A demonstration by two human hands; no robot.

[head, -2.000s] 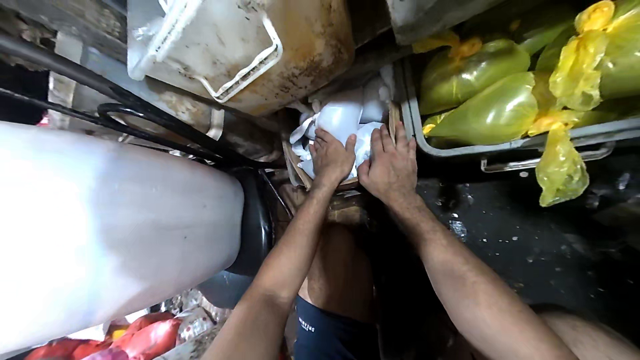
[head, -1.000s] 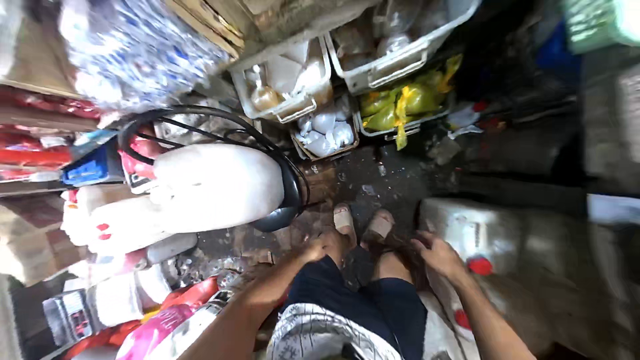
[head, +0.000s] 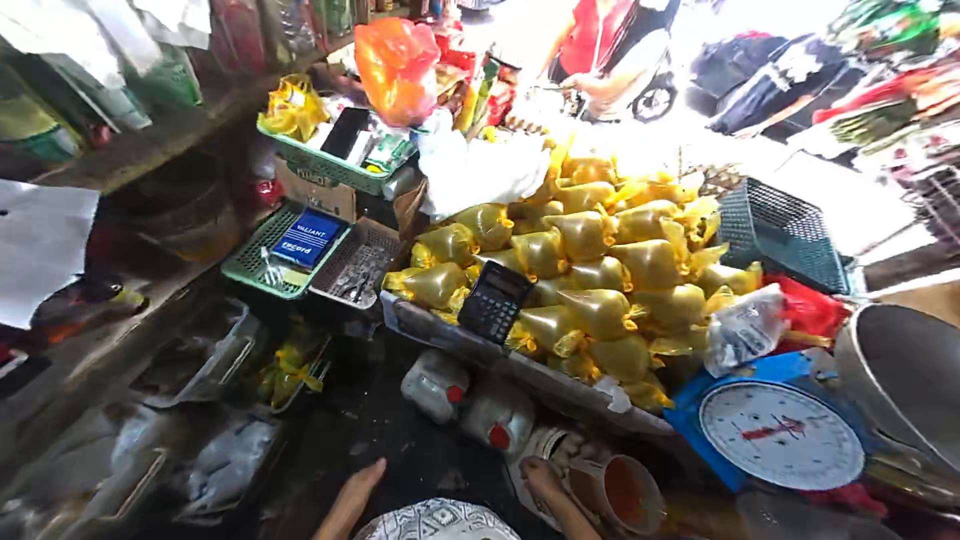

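Observation:
My left hand (head: 365,480) hangs low over the dark floor, with nothing seen in it. My right hand (head: 541,478) is beside an open white container and an orange-lined bucket (head: 628,491); whether it touches either is unclear. Ahead lie many tied yellow plastic bags (head: 592,304) in a long box, with a black calculator (head: 495,301) leaning on its near edge. A blue dial scale (head: 780,435) stands at the right, by a large metal pan (head: 911,375). Two jugs with red caps (head: 439,386) are below the box.
Green baskets (head: 289,251) hold a blue box and small items at the left. A dark green basket (head: 780,232) sits behind the bags. Bins with plastic bags (head: 229,457) line the lower left. A person (head: 600,45) and a wheel are beyond, in bright light.
Two seconds ago both hands pressed on white bags in a bin; one second ago they were down by my legs. The view has swung to the stall's front.

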